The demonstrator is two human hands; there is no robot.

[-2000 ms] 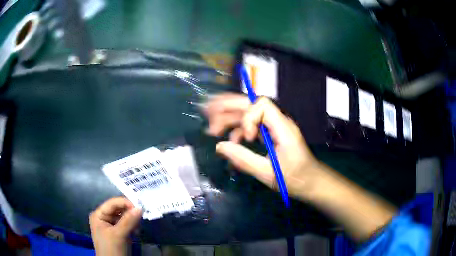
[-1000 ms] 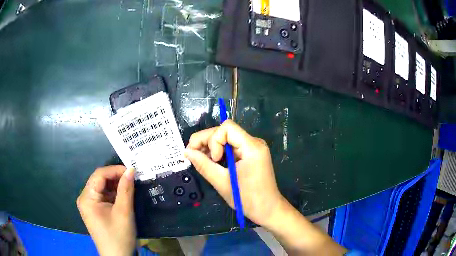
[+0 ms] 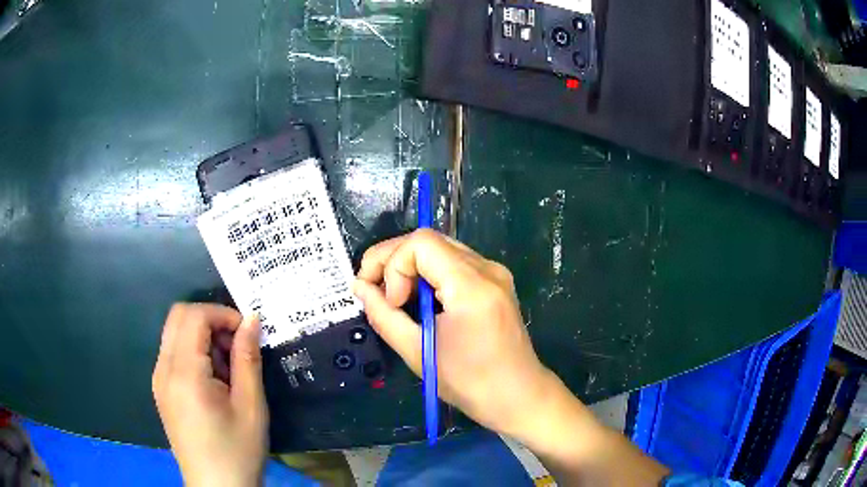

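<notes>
A white barcode label [image 3: 285,252] lies over the battery area of an open black phone [image 3: 255,164] on the green mat. The phone's camera end, with a red dot, points towards me; its dark far end shows beyond the label. My left hand [image 3: 211,385] pinches the label's near left corner between thumb and finger. My right hand [image 3: 456,323] has thumb and fingertip at the label's right edge, and also holds a blue plastic stick [image 3: 427,361] upright across the palm. Whether the label is stuck down cannot be told.
A long black phone tray [image 3: 646,71] crosses the upper right, holding several phones with white labels. The green bench mat [image 3: 105,247] has scratches and a seam. Blue crates [image 3: 761,390] stand beyond the bench edge at lower right. My legs show below the edge.
Two seconds ago the label was in my left hand and my right hand was near the tray. Since one second ago the label has turned slightly into line with the phone; the right hand stays at its edge.
</notes>
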